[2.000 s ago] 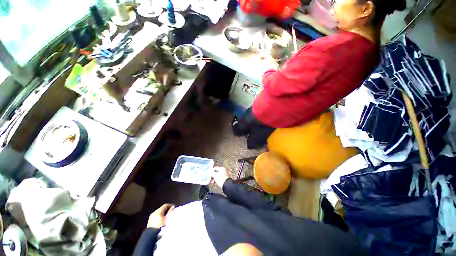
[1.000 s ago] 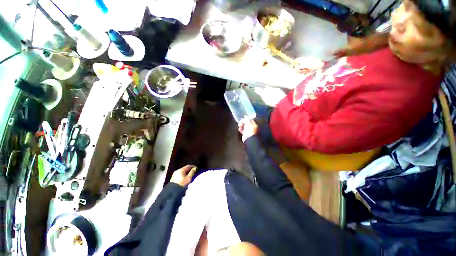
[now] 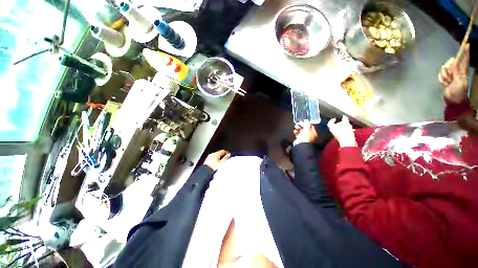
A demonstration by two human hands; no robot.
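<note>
A clear rectangular plastic container [image 3: 305, 107] is held out in front of me, beside the front edge of the pale table. My right hand [image 3: 305, 133] grips its near end. My left hand [image 3: 217, 159] is by my left side near the sewing table's edge, with its fingers curled; whether it holds anything is too small to tell. Two metal pots stand on the pale table: one [image 3: 302, 31] with some reddish content, one [image 3: 387, 31] with pale yellowish pieces of food. A small container of yellow food [image 3: 357, 90] lies near them.
A person in red [image 3: 414, 172] sits close on the right, one hand near my container, the other raised with a stick-like thing. The sewing table [image 3: 202, 138] on the left holds a machine, tools, thread cones [image 3: 170, 34] and a metal bowl with chopsticks [image 3: 215, 77].
The view has moved towards the pale table and its pots. My right hand has carried the clear container forward to the table's edge. The person in red is now closer, with both hands visible.
</note>
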